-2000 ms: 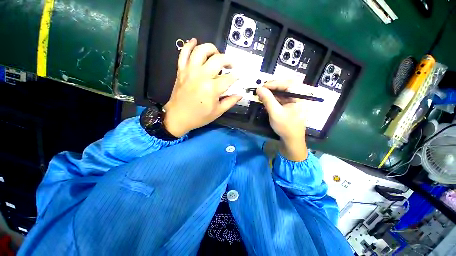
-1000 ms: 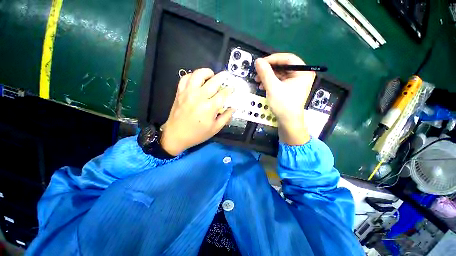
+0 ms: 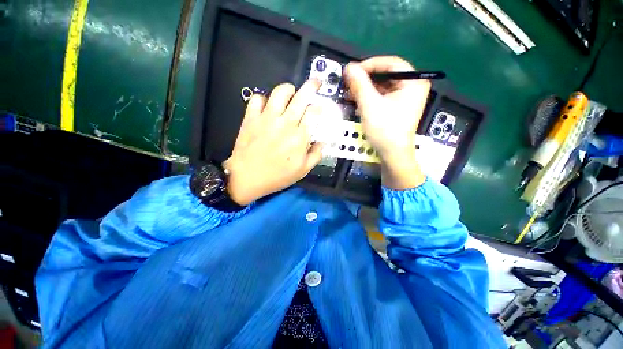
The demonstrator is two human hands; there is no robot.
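Observation:
A black tray (image 3: 205, 102) holds smartphone back housings in its pockets. One housing (image 3: 326, 67) shows its pale camera block with dark lens rings. Another (image 3: 442, 125) lies in the right pocket. My left hand (image 3: 274, 140) lies over the left part of the first housing, fingers near its camera block, on the end of a white strip with black dots (image 3: 355, 142). My right hand (image 3: 389, 109) holds a thin black pen-like tool (image 3: 422, 75), its fingertips beside the camera block. The tool's tip is hidden, and my right hand covers the middle housing.
An orange-yellow screwdriver (image 3: 568, 126) lies at the right beside a bagged bundle (image 3: 557, 167). A small fan (image 3: 604, 225) stands further right. White strips (image 3: 495, 26) lie at the far side. Yellow tape (image 3: 72, 75) marks the green mat at left.
My right hand with the tool has moved up from the strip to the first housing's camera block. The dotted strip shows more. My left hand has shifted slightly over the housing.

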